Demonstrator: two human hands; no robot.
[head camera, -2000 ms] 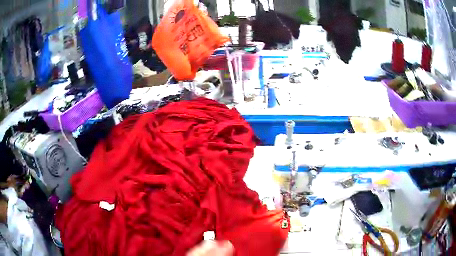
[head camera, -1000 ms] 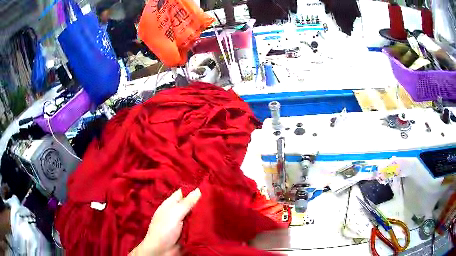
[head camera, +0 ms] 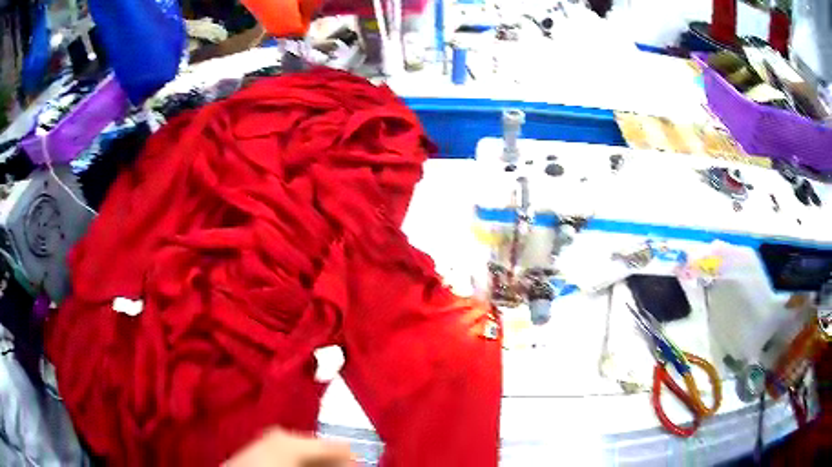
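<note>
A large crumpled red fabric heap lies left of the white sewing machine. A smooth red panel runs from the heap to the needle area and down past the table's front edge. A small pale tag is at the panel's right edge, by the needle. White labels show on the heap and beside the panel. My left hand is blurred and cut off by the bottom edge at the heap's front; its grip is hidden. My right hand is not in view.
Scissors with red and orange handles lie on the table at the right, below a dark flat rectangle. Purple baskets stand at the back right and left. A blue bag hangs at the upper left.
The view has tilted down. My left hand came up over the red fabric, then moved back down to the bottom edge. The panel now hangs straighter, showing the table edge beside it.
</note>
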